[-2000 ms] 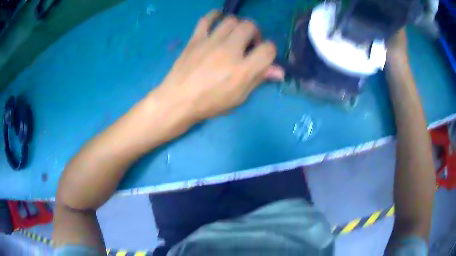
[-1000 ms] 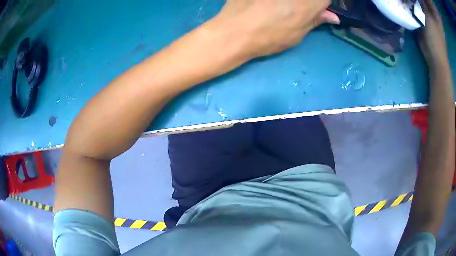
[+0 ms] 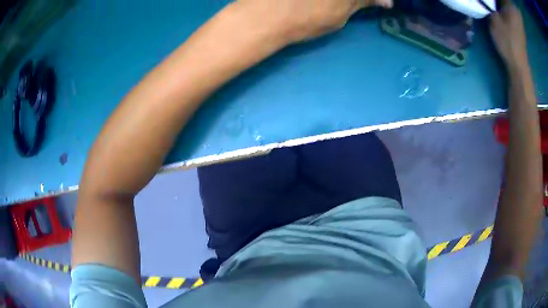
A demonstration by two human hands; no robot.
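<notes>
My left hand is at the top edge, cut off by it, beside the hand press; its fingers and anything in them are hidden. My right hand is at the top right, partly cut off, next to the white pad on the press. The green press base plate shows below the dark press fixture. The upper part of the press is out of the picture.
Complete headphones lie at the far left of the blue-green bench. The bench's pale front edge runs across the view. Red stools stand below at left and right, with yellow-black floor tape.
Over two seconds the view has tilted down, so the press and both hands sit higher and farther right, partly out of the picture. In the last second the hands barely shift relative to the press.
</notes>
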